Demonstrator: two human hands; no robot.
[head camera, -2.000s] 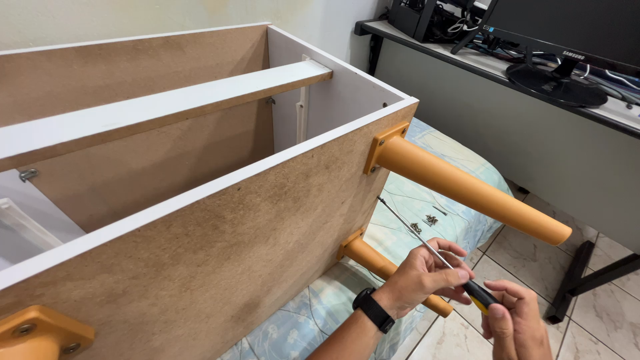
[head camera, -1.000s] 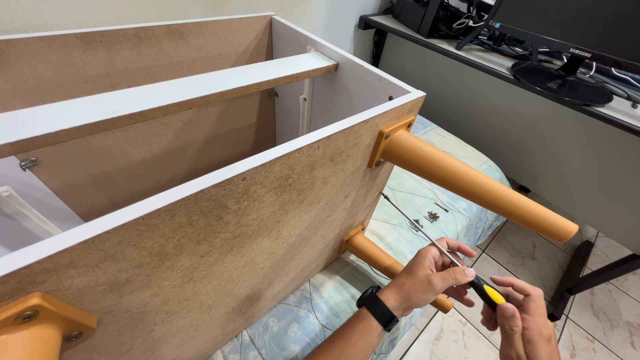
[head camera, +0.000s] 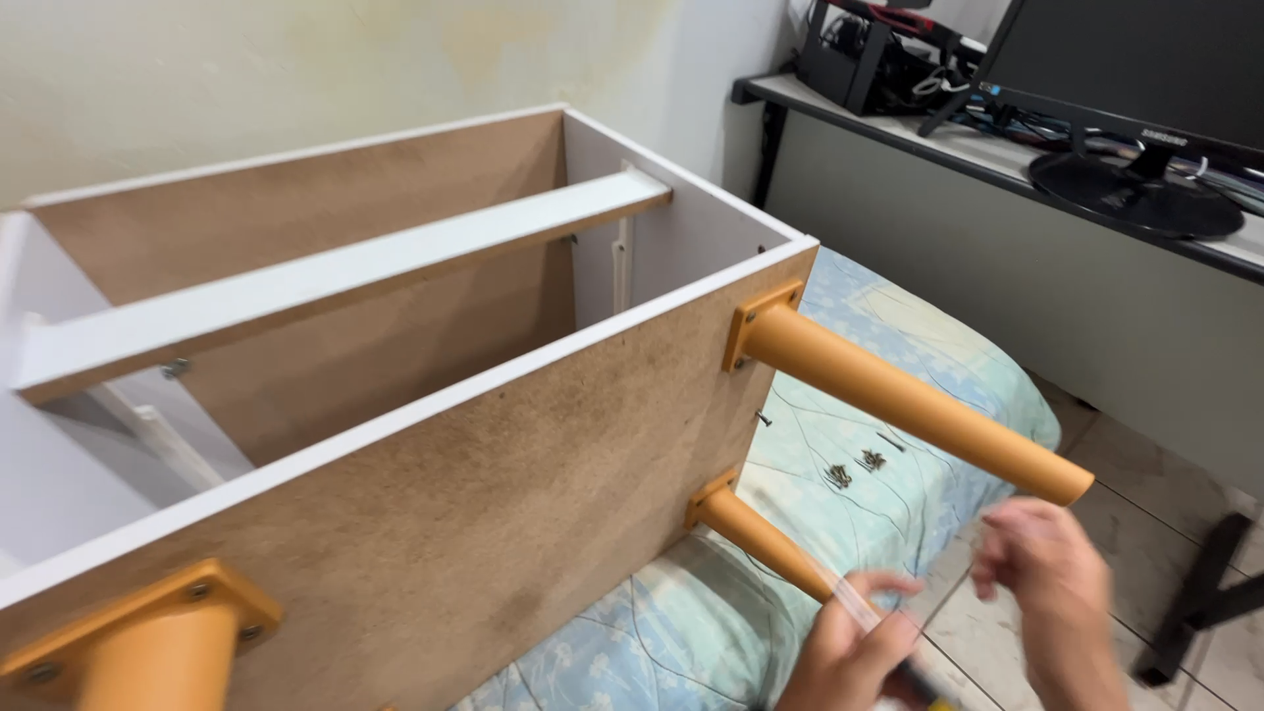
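Low at the right, my left hand (head camera: 859, 647) grips a screwdriver (head camera: 861, 604) by its shaft, below the shorter-looking orange leg (head camera: 765, 538). Its black and yellow handle is partly cut off by the bottom edge. My right hand (head camera: 1052, 573), blurred, is off the tool, fingers bent, near the tip of the upper orange leg (head camera: 918, 400); whether it holds something small is unclear. A screw (head camera: 763, 418) sticks out at the edge of the cabinet's brown panel (head camera: 513, 484), between those two legs. Small piles of screws (head camera: 837, 477) lie on the patterned bedding.
The white-edged cabinet (head camera: 395, 407) lies on the bedding (head camera: 918, 316), open side up, with a white crossbar (head camera: 365, 272). Another orange leg (head camera: 158, 642) stands out at lower left. A desk (head camera: 918, 148) with a monitor (head camera: 1145, 74) is at the right, above a tiled floor.
The screwdriver has moved away from the panel edge, down and right. My right hand has let go of its handle and moved up. The view has shifted, showing more of the cabinet.
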